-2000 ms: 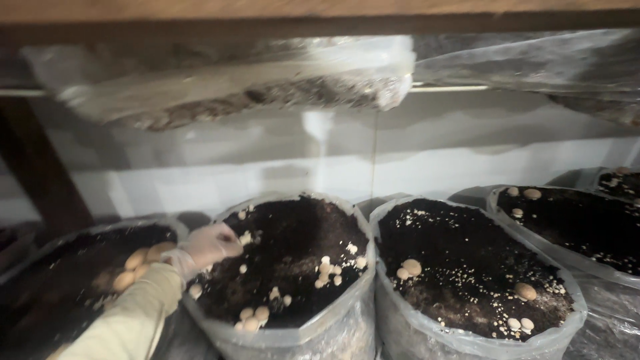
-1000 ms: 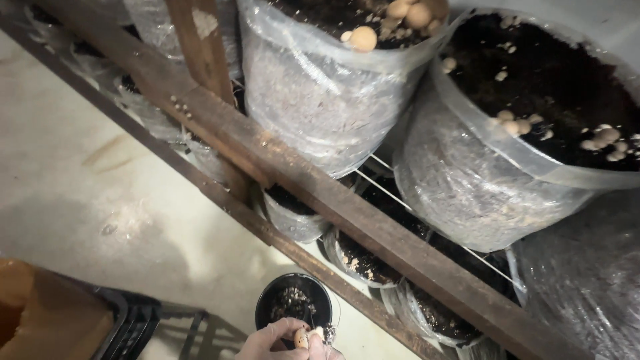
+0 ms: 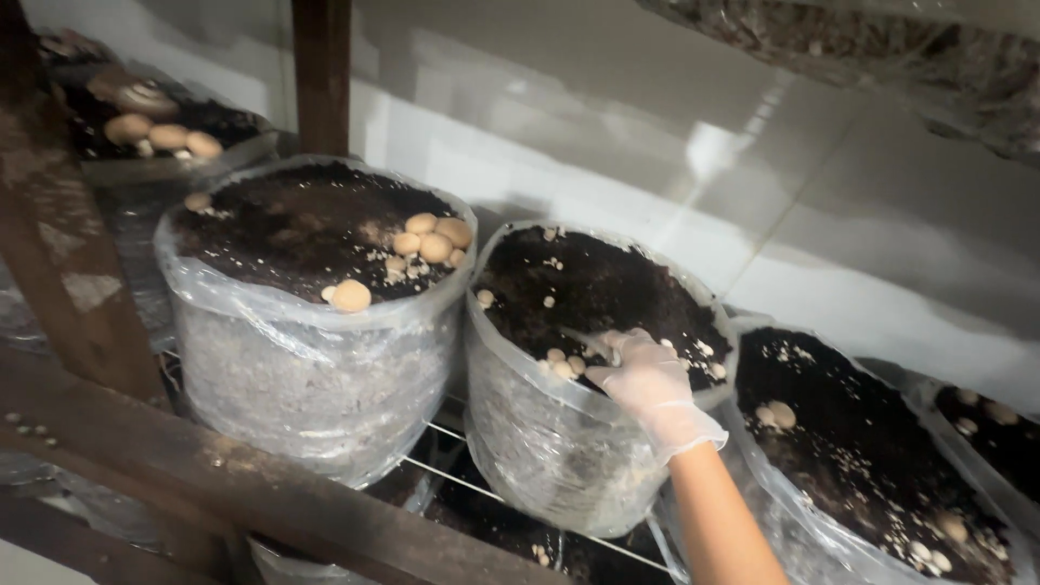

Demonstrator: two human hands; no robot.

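Observation:
My right hand [image 3: 646, 382], in a thin translucent glove, reaches from the lower right over the rim of the middle plastic grow bag [image 3: 561, 455]. Its bent fingertips are down at the dark casing soil [image 3: 601, 280], beside a cluster of small pale button mushrooms [image 3: 562, 366]. A blurred pale sliver lies at the fingertips; whether the fingers hold it cannot be made out. More small mushrooms [image 3: 717, 370] grow just right of the hand. The bag to the left carries larger tan mushrooms [image 3: 436, 247] and a single tan one [image 3: 352, 296] by its near rim. My left hand is out of view.
A brown shelf beam [image 3: 244, 479] crosses the lower left, joined by an upright post [image 3: 73, 219]. White shelf rods [image 3: 463, 475] run beneath the bags. Another grow bag [image 3: 845, 439] stands at right. A wrapped block [image 3: 894, 65] hangs over the upper right.
The view has swung from the floor and a dark bucket up to the shelf. My right hand is now at the middle bag; a second ago gloved fingers were together above the bucket.

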